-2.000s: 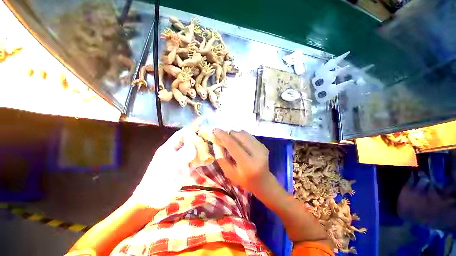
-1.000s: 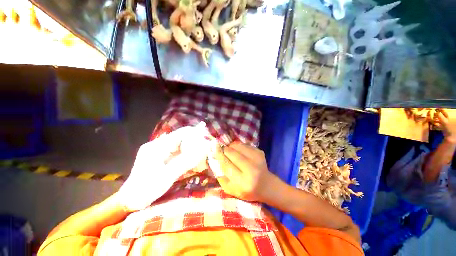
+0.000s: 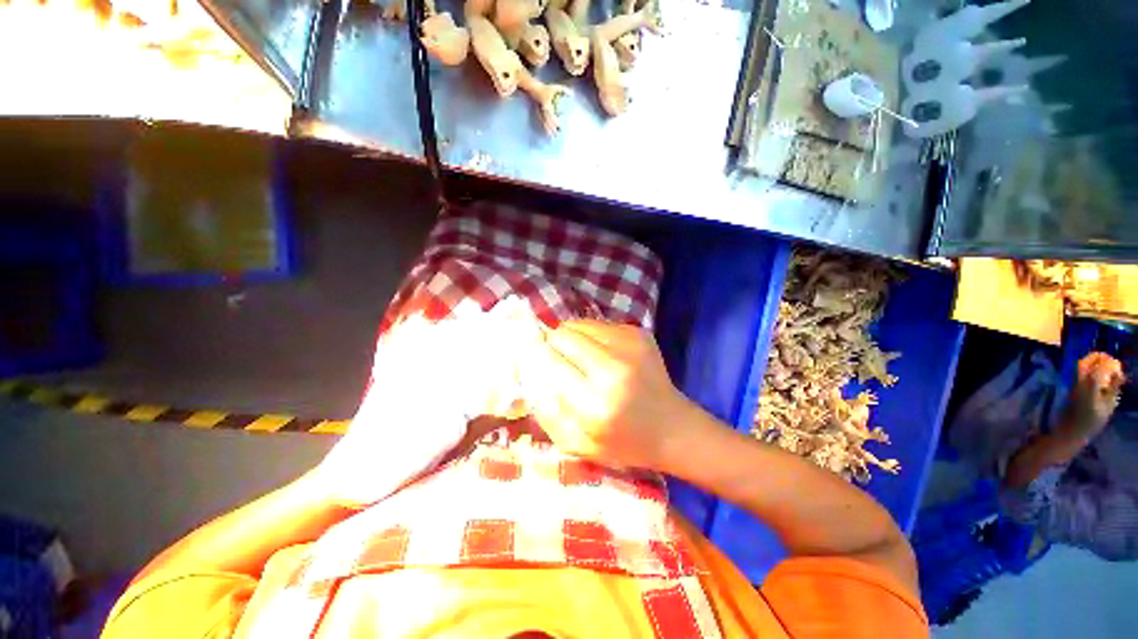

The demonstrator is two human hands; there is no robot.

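My left hand (image 3: 431,387), in a white glove and glaring white, is over the lap against the checked apron (image 3: 537,256). My right hand (image 3: 605,393), bare, meets it with fingers closed together. Both hands seem to work on something small at their meeting fingertips, but glare hides it; what either holds cannot be made out. Tan moulded limbs (image 3: 499,56) lie on the metal bench at the top. A small white cup (image 3: 854,95) with a thin pale stick leaning from it stands on the stained work board (image 3: 817,137).
A blue crate (image 3: 930,406) with a pile of limbs (image 3: 830,362) is beside my right arm. A white holder with holes (image 3: 942,75) lies right of the board. A black cable (image 3: 422,100) crosses the bench. Another person's hand (image 3: 1098,375) is at far right. A lit box glares upper left.
The view has tipped down, so the bench sits higher. My hands have drawn back from the bench edge to the lap and stay together. The thin stick now shows in the cup.
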